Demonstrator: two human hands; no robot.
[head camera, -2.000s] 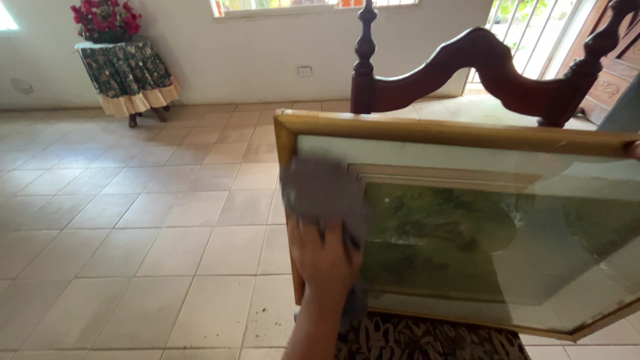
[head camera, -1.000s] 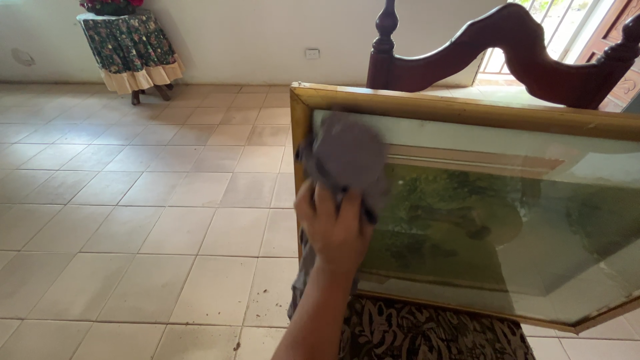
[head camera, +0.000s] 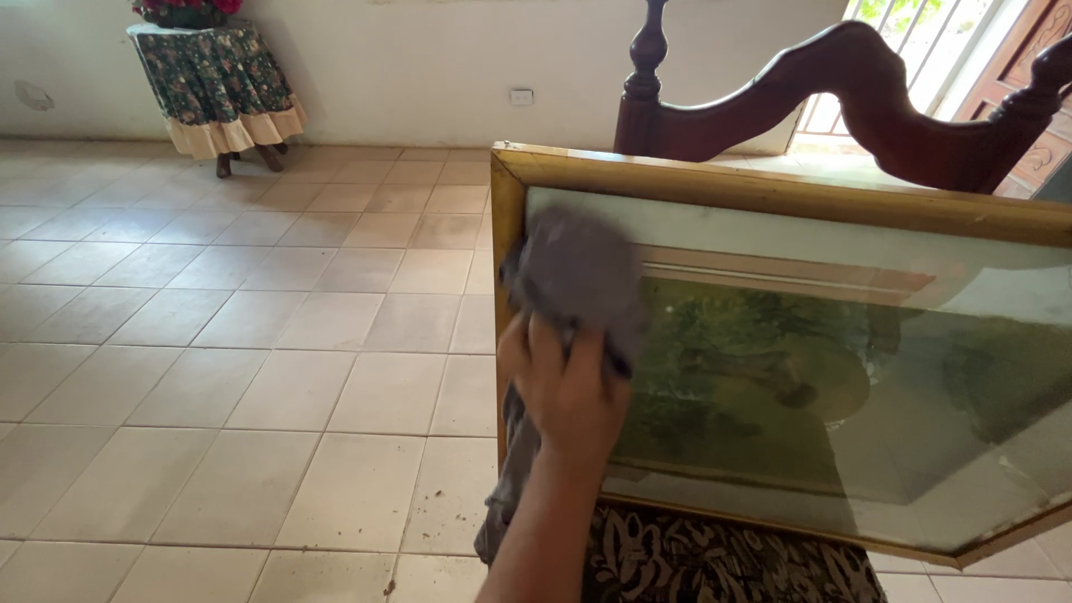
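Observation:
My left hand (head camera: 569, 377) grips a bunched dark grey cloth (head camera: 578, 272), slightly blurred, against the glass near the left edge of a large picture frame. Part of the cloth hangs down beside my wrist. The gold-coloured frame (head camera: 754, 191) holds a green painted landscape (head camera: 737, 368) behind reflective glass and leans at a tilt. Beneath its lower edge is a chair seat with dark patterned upholstery (head camera: 712, 557). My right hand is out of view.
A dark carved wooden chair back (head camera: 754, 109) rises behind the frame. Farther off, a small table with a floral cloth (head camera: 209, 84) bears red flowers (head camera: 188, 10) by the wall. A barred opening and a carved wooden door (head camera: 1026, 100) are at the upper right. Debris dots the tiled floor (head camera: 368, 486).
My left hand stays near the frame's left side with the cloth in it. Fingers seen on the frame's right edge two seconds ago are now out of view.

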